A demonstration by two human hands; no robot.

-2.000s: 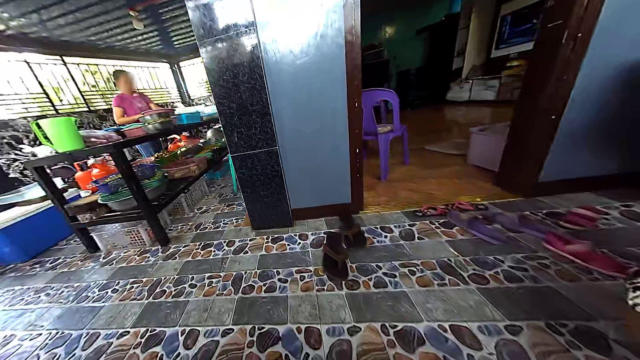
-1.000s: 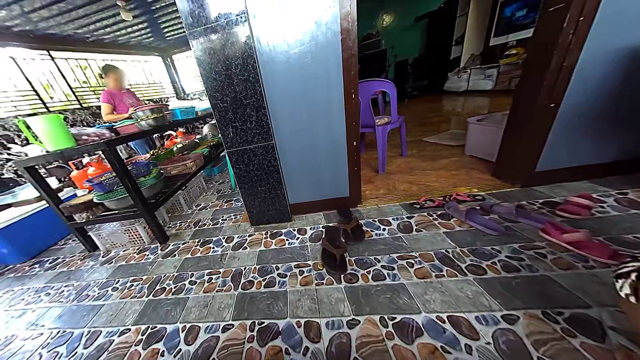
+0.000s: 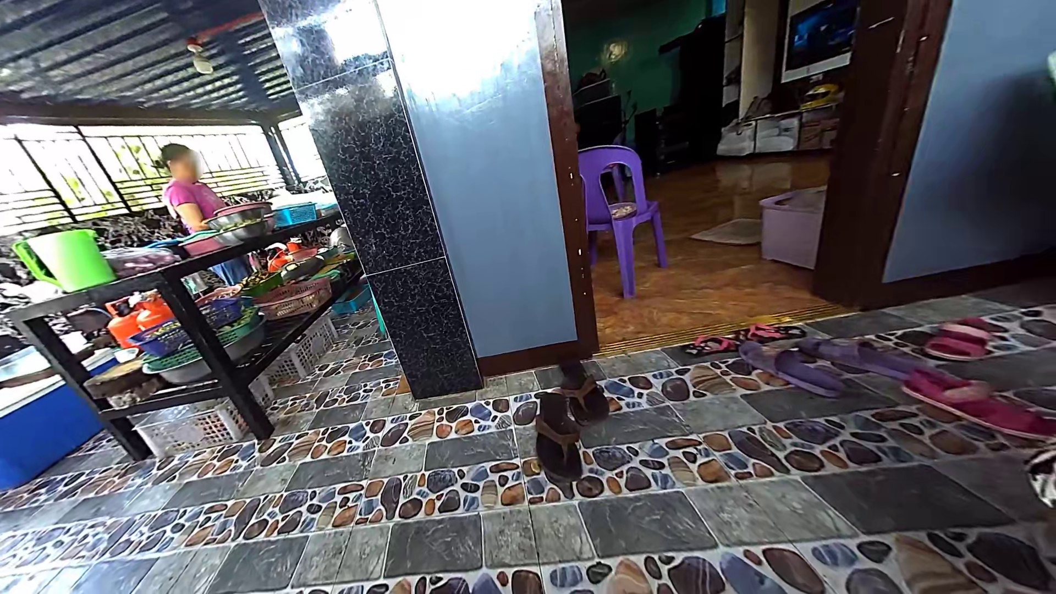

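Neither my left hand nor my right hand shows in the head view, so what they hold cannot be seen. Brown flip-flops lie on the pebble-patterned tile floor, just before a blue wall panel. Purple slippers, pink slippers and small black-and-pink sandals lie outside the doorway. Inside it stands a purple plastic chair. A patterned black-and-white thing is cut off by the right edge.
A black metal rack at left bears a green pitcher, bowls and baskets. Behind it stands a person in a pink top. A black tiled pillar and a lilac bin flank the doorway. A blue cooler is at far left.
The doorway, chair and footwear keep their places. The person behind the rack stays there. No hand appears in the earlier frames either.
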